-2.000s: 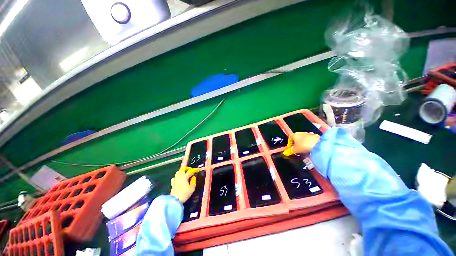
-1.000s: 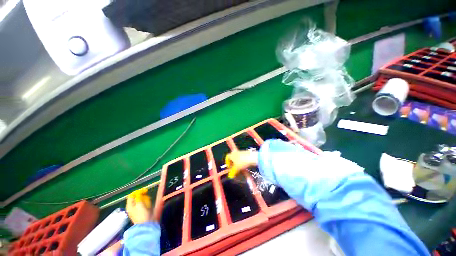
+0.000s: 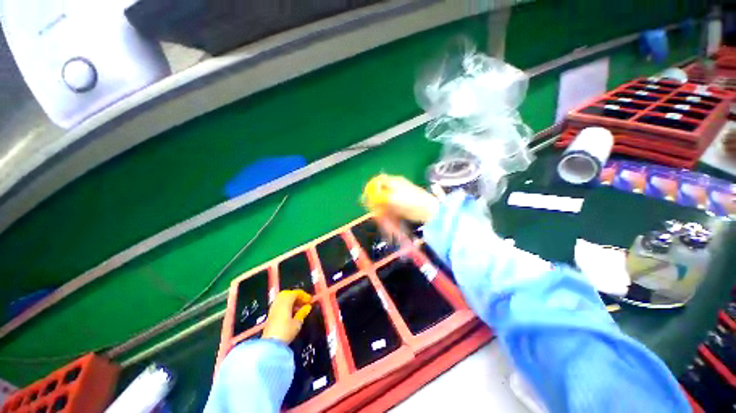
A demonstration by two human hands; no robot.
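Note:
The red-orange foam phone tray (image 3: 411, 360) sits on another tray at bottom centre. Its pockets hold black glossy phones (image 3: 367, 323), some with white handwriting and small labels. My left hand (image 3: 284, 315), yellow cots on its fingertips, is bent over the tray's left part, fingertips at the divider between the rows; whether it grips a phone cannot be told. My right hand (image 3: 397, 199) is raised and blurred above the tray's back right edge; whether it holds anything cannot be told. My right hand and sleeve hide the back right pocket.
A bagged tape roll (image 3: 454, 174) stands behind the tray. A white strip (image 3: 545, 202), film roll (image 3: 585, 155), film strip (image 3: 667, 185), bottles (image 3: 667, 260) and cloth (image 3: 604, 267) lie right. Stacked phone trays (image 3: 637, 133) stand far right, a small-pocket tray (image 3: 69, 389) lower left.
My left hand has moved from beside the tray's left edge onto the tray. My right hand has lifted from over the phones toward the back right. The view has turned right.

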